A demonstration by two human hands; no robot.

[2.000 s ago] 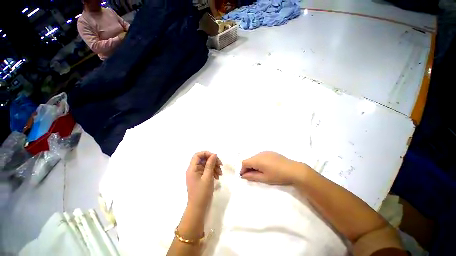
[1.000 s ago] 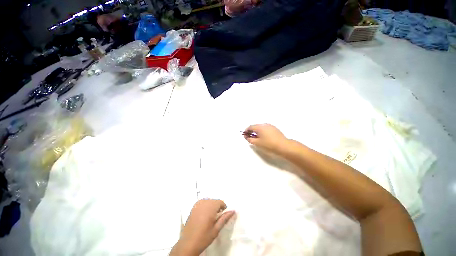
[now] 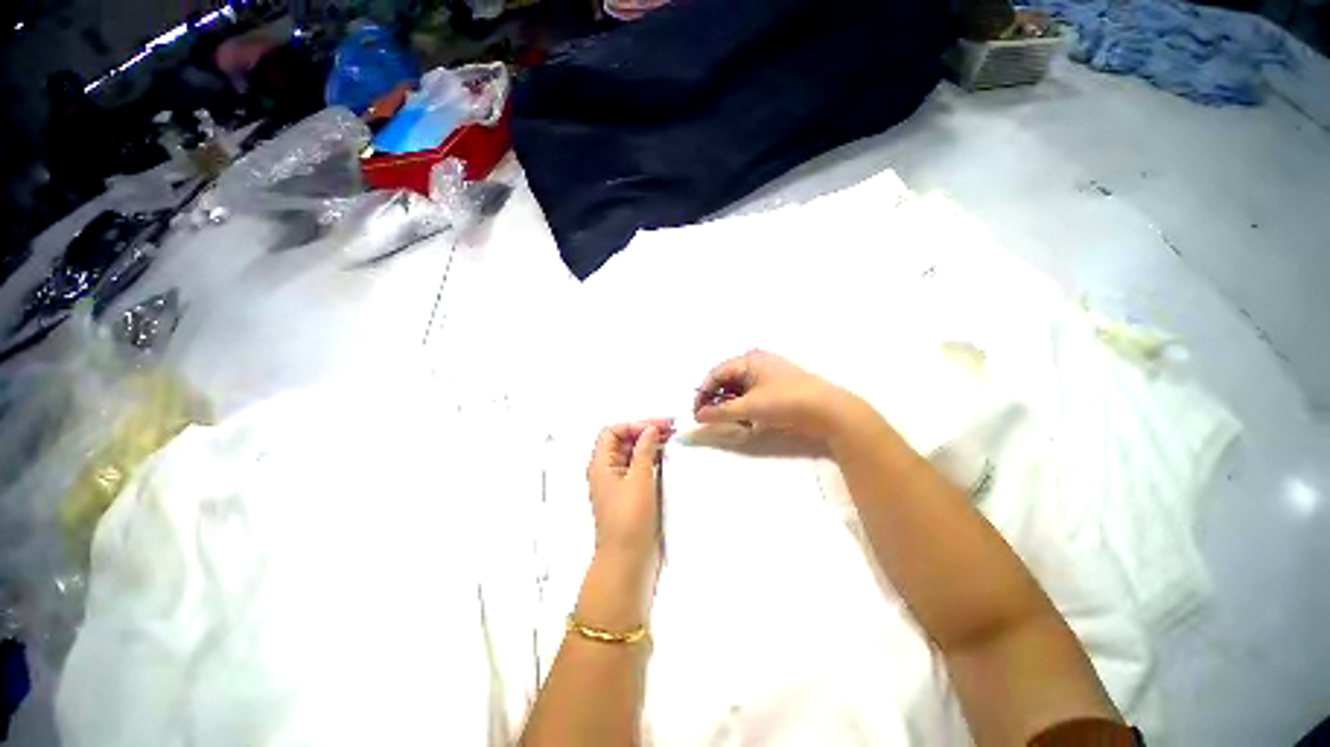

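Observation:
A white garment (image 3: pixel 788 584) lies spread in front of me, with more white cloth under and right of it. My left hand (image 3: pixel 627 474), with a gold bracelet at the wrist, pinches the garment's edge between thumb and fingers. My right hand (image 3: pixel 759 397) is just to the right, fingers curled, beside a small raised fold of the cloth. A dark bit shows at its fingertips and looks like the snips, mostly hidden by the fingers. Another white garment pile (image 3: pixel 336 569) lies on the left.
A dark navy cloth heap (image 3: pixel 700 117) lies beyond the garments. A red basket (image 3: pixel 438 158) with plastic and clear bags (image 3: pixel 124 438) are at the left. A pale basket (image 3: pixel 1006 59) and light-blue cloth (image 3: pixel 1181 47) are at the far right on the white table (image 3: pixel 1109 204).
My left hand has moved up and taken the garment's edge. My right hand stays near the same place, now close to the left. The view has shifted slightly.

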